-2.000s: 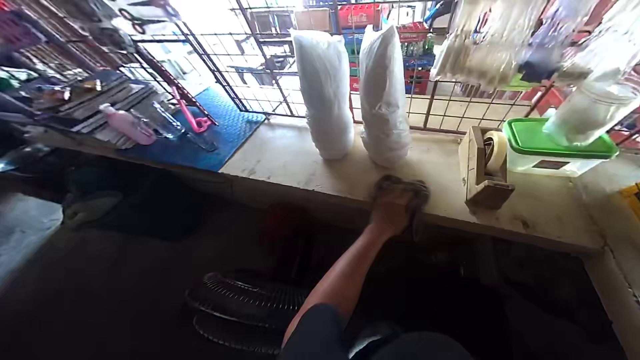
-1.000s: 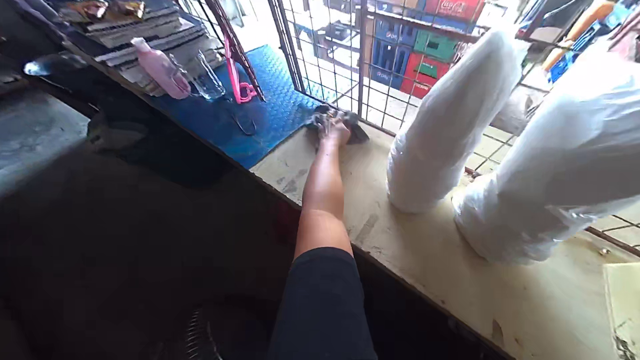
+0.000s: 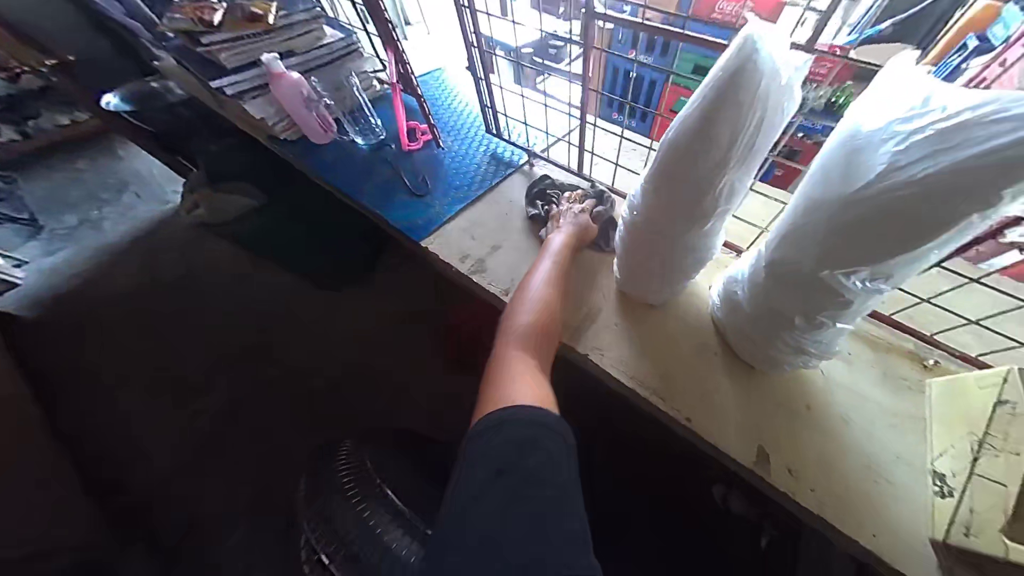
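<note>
My left hand (image 3: 573, 221) grips a bunched dark patterned cloth (image 3: 546, 197) and presses it on the pale countertop (image 3: 496, 232). Between a blue textured mat (image 3: 472, 172) and two upright rolls of white plastic, the cloth lies near the wire grille. The nearer roll (image 3: 696, 184) stands just right of my hand; the other roll (image 3: 840, 240) is farther right. On the mat are a pink bottle (image 3: 300, 100), a clear glass container (image 3: 362, 112), a pink-handled tool (image 3: 410, 132) and a dark hook (image 3: 412, 180). My right hand is out of view.
A metal wire grille (image 3: 588, 96) runs along the counter's far side, with stacked drink crates (image 3: 636, 76) beyond it. Stacked papers (image 3: 272, 60) stand at the upper left. A worn box (image 3: 980, 456) sits at the right, and a black fan guard (image 3: 360, 504) is below.
My left hand and the cloth have moved from in front of the white rolls to the mat's corner, then slightly back toward the nearer roll. The view has swung left and closer.
</note>
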